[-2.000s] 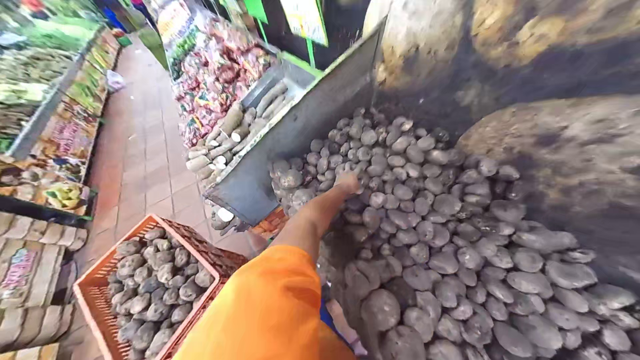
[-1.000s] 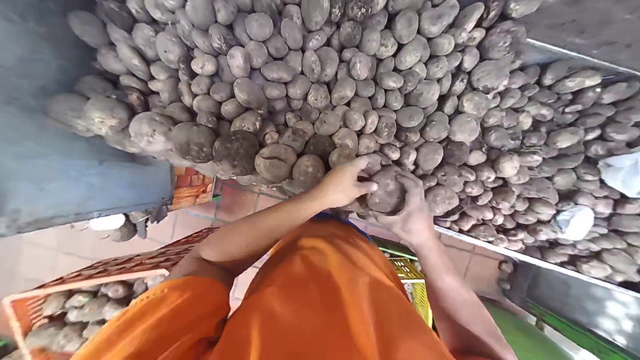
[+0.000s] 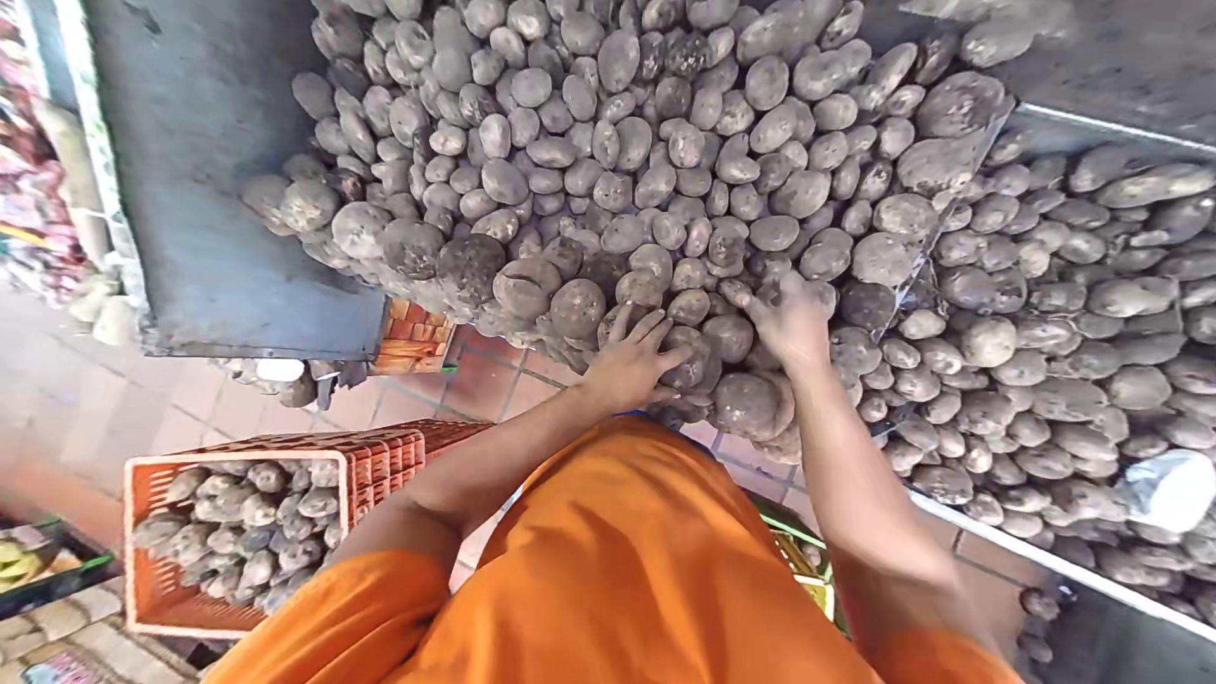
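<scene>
A large heap of brown, dusty potatoes (image 3: pixel 617 180) fills the stall bin before me. My left hand (image 3: pixel 635 361) rests at the heap's near edge, fingers spread over the larger potatoes there. To its right, my right hand (image 3: pixel 793 318) reaches into the pile, thumb and fingers apart against the potatoes; it is slightly blurred, and whether it grips one cannot be told. A big round potato (image 3: pixel 748 405) lies at the front edge, between and below the hands.
An orange plastic crate (image 3: pixel 237 622) of potatoes stands on the tiled floor at lower left. A grey metal panel (image 3: pixel 256 190) bounds the heap on the left. Beyond a divider, more potatoes (image 3: pixel 1054 380) lie at right with a white object (image 3: pixel 1173 489). A yellow-green crate (image 3: pixel 807 570) is partly hidden below me.
One second ago both hands were together around a large potato at the near edge. They are now apart, the right one farther into the heap. The crate shows more fully as the view has shifted.
</scene>
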